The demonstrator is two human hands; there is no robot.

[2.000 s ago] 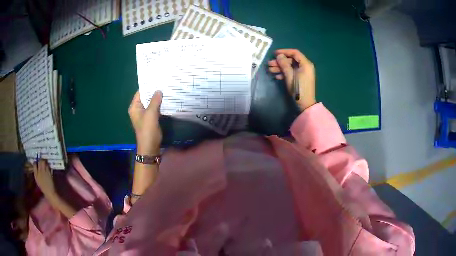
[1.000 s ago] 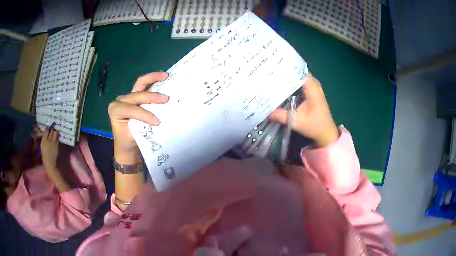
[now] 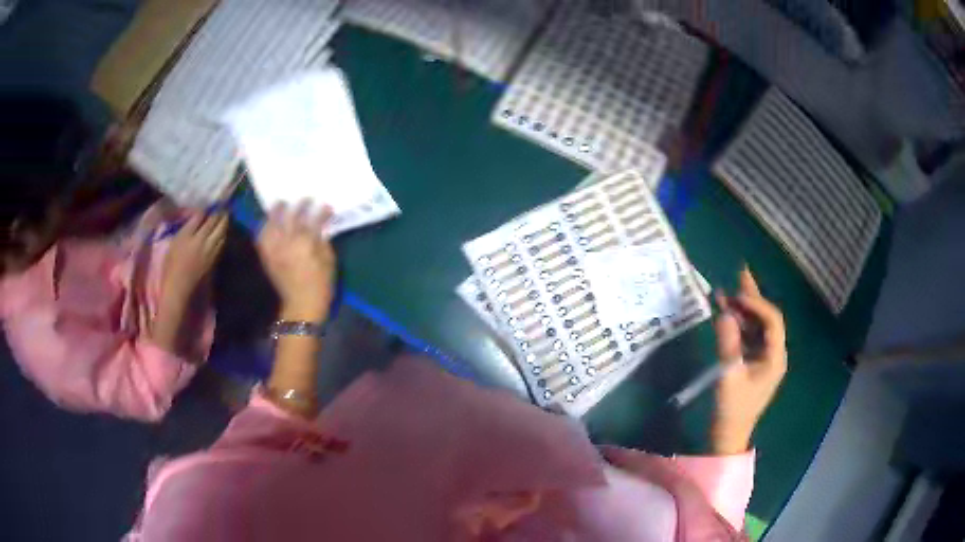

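Note:
My left hand (image 3: 296, 249) is at the near edge of a white paper form (image 3: 307, 143), at the left of the green mat. Its fingertips are on the paper's lower edge; the thumb is hidden. My right hand (image 3: 749, 360) holds a clear-barrelled pen (image 3: 701, 383), which points down to the left. Between my hands lie overlapping trays of small components (image 3: 545, 307), tilted on the mat. A small white slip (image 3: 638, 284) lies on the top tray. The right hand is just right of the trays and apart from them.
More component trays lie at the back (image 3: 603, 85) and back right (image 3: 804, 196). At the left are stacked trays (image 3: 201, 116) and a neighbouring person's hand (image 3: 190, 259) and pink sleeve. Blue tape (image 3: 407, 337) edges the green mat (image 3: 423, 233). Dark red wires hang near the back.
The view has shifted. My left hand has moved the paper left, beside the neighbour, uncovering the trays and slip. My right hand has left the paper and still has the pen.

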